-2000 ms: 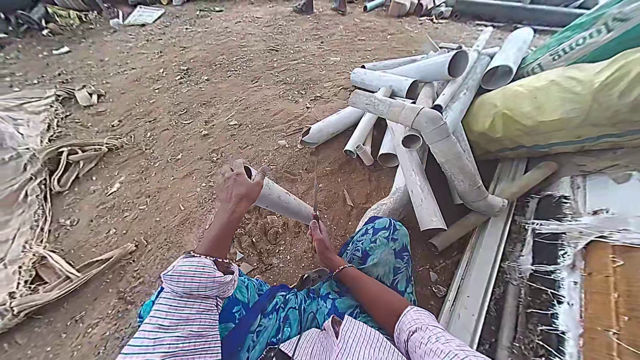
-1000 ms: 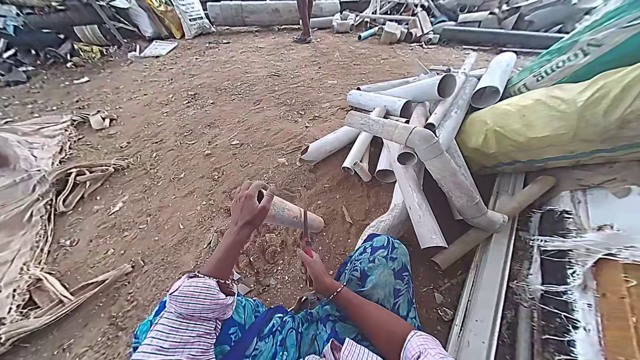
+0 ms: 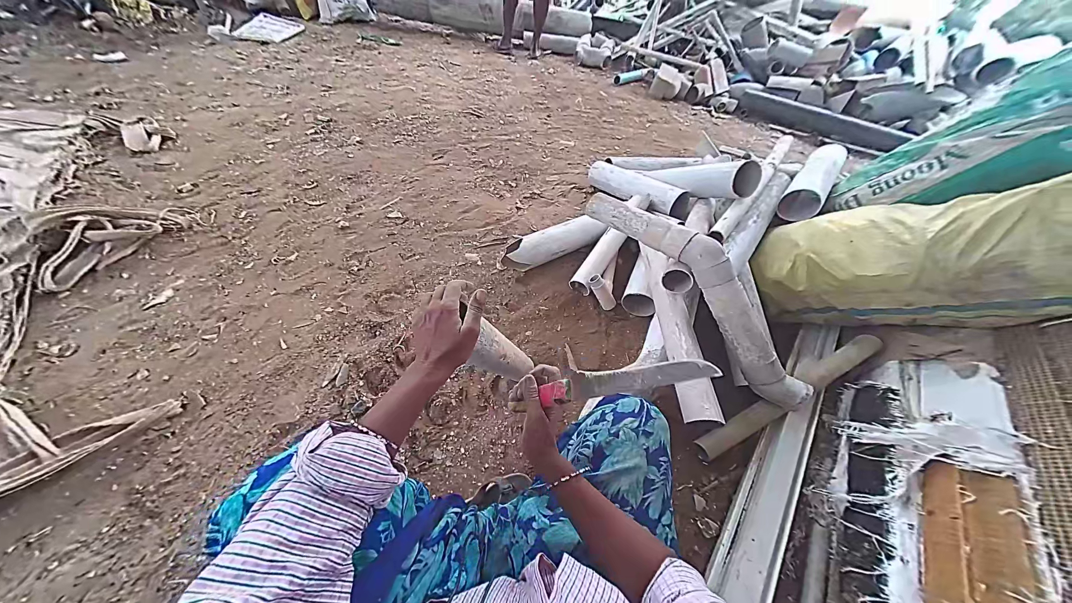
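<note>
My left hand grips the far-left end of a short, dirty white plastic pipe held low over the soil. My right hand is closed round the red handle of a large knife, at the pipe's near right end. The broad metal blade points right, its tip curved, and a small spur stands up near the handle. Whether the right fingers also touch the pipe cannot be told. Right of the blade lies a heap of similar pipes, among them a pipe with elbow fittings.
A yellow sack and a green sack lie at the right. Long pale channels run beside my right knee. Cloth strips lie on the left. Another person's legs stand at the back, near a scrap pile.
The knife has swung from pointing upward across the pipe to pointing right, away from it. My left hand stays on the pipe, and my right hand stays on the handle.
</note>
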